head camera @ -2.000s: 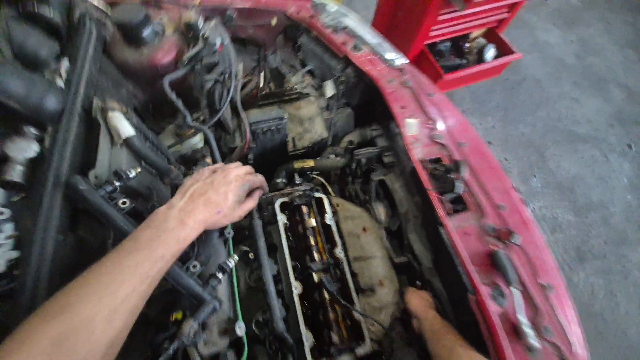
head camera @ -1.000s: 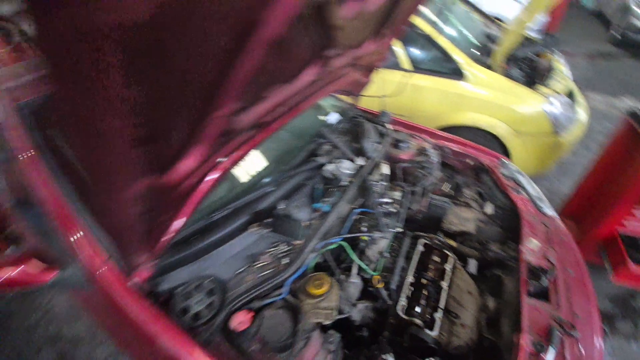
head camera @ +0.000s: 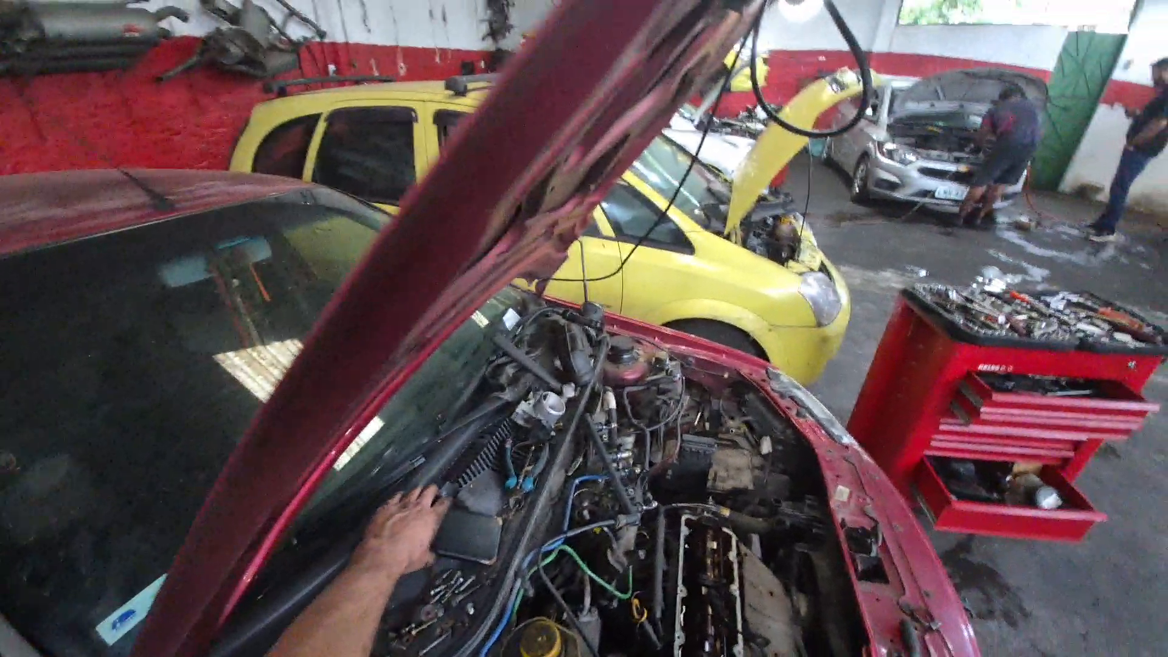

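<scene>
My left hand rests palm down by the base of the windshield, next to a dark flat case or phone-like object. Its fingertips reach that object's edge; whether they grip anything cannot be told. Just below the hand lie several loose bolts and small metal parts. To the right, the engine's open top shows its inner shaft within a pale gasket rim. A ribbed black hose, blue cable and green cable run between. My right hand is out of view.
The raised red hood slants across the view. A yellow car stands behind the red fender. At right is a red tool cabinet with open drawers and tools on top. Two people are farther back, one bent at a silver car.
Two seconds ago my left hand was over the engine and my right hand beside it. Now my left hand is near the windshield base and my right is out of view. The view has swung widely.
</scene>
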